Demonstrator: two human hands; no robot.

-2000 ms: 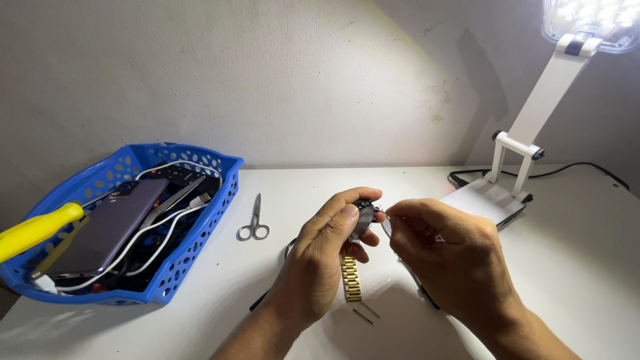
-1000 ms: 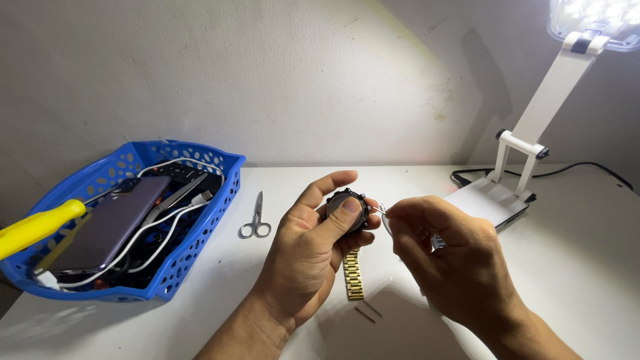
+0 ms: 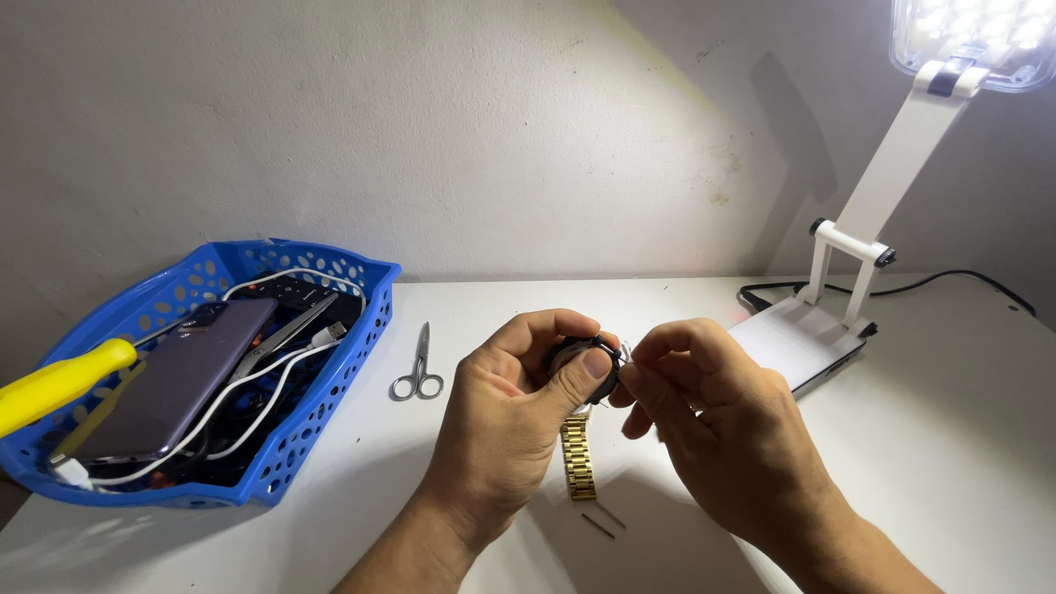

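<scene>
My left hand (image 3: 516, 412) grips a dark round watch case (image 3: 609, 384), its thumb pressed on the flat face of it. At the right edge of the case, my right hand (image 3: 714, 404) pinches a small thin metallic piece (image 3: 625, 353) between thumb and forefinger; its exact kind is hard to tell. A gold metal-link watch band (image 3: 578, 462) lies on the table below the case, its upper end partly hidden by my left hand. Two thin metal pins (image 3: 598, 526) rest just beneath the band.
Small metal scissors (image 3: 421, 371) lie left of my hands. A blue plastic basket (image 3: 375, 330) at the left holds a phone (image 3: 177, 371), a white cable, larger scissors and a yellow-handled screwdriver (image 3: 74, 379). At the right stands a lit white desk lamp (image 3: 903, 165) with a black cord on the white table (image 3: 932, 462).
The watch case has turned in my left hand since one second ago, with its flat face now more tilted. My right hand stays at its right edge.
</scene>
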